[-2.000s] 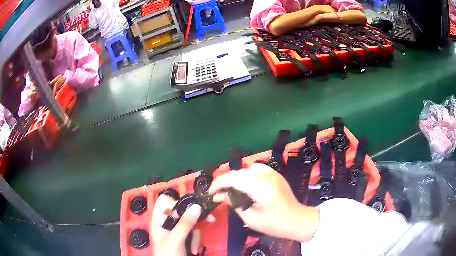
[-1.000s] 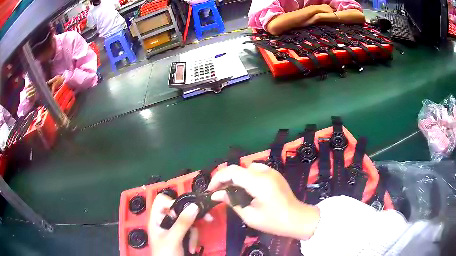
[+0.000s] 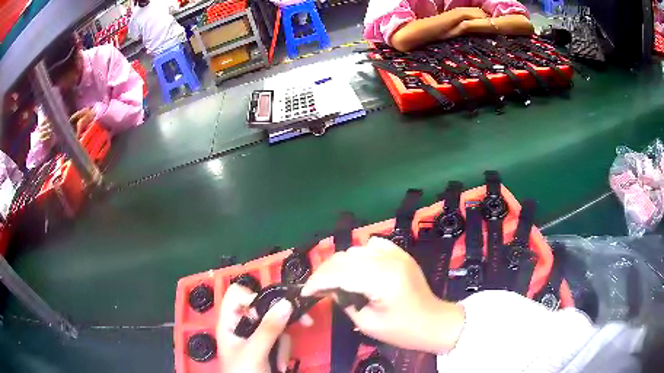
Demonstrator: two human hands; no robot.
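Note:
My left hand (image 3: 251, 331) grips a black watch head (image 3: 274, 297) above the orange-red tray (image 3: 191, 320), its thumb across the dial. My right hand (image 3: 389, 295) pinches a black watch strap (image 3: 352, 298) at the right side of that head. The fingers hide the joint between strap and head. Bare watch heads (image 3: 201, 297) sit in the tray's left pockets. Strapped watches (image 3: 450, 221) lie across its right part, partly hidden by my right hand and sleeve.
A calculator (image 3: 260, 107) and clipboard with papers (image 3: 348, 102) lie across the bench. Another filled red tray (image 3: 415, 98) stands before a person in pink with folded arms. A bag with pink contents (image 3: 635, 191) and clear plastic (image 3: 611, 273) lie right. Another person works at far left.
Both hands stay in nearly the same place over the tray. The right fingers have shifted slightly on the strap, and less of it shows beneath them. The tray has not moved.

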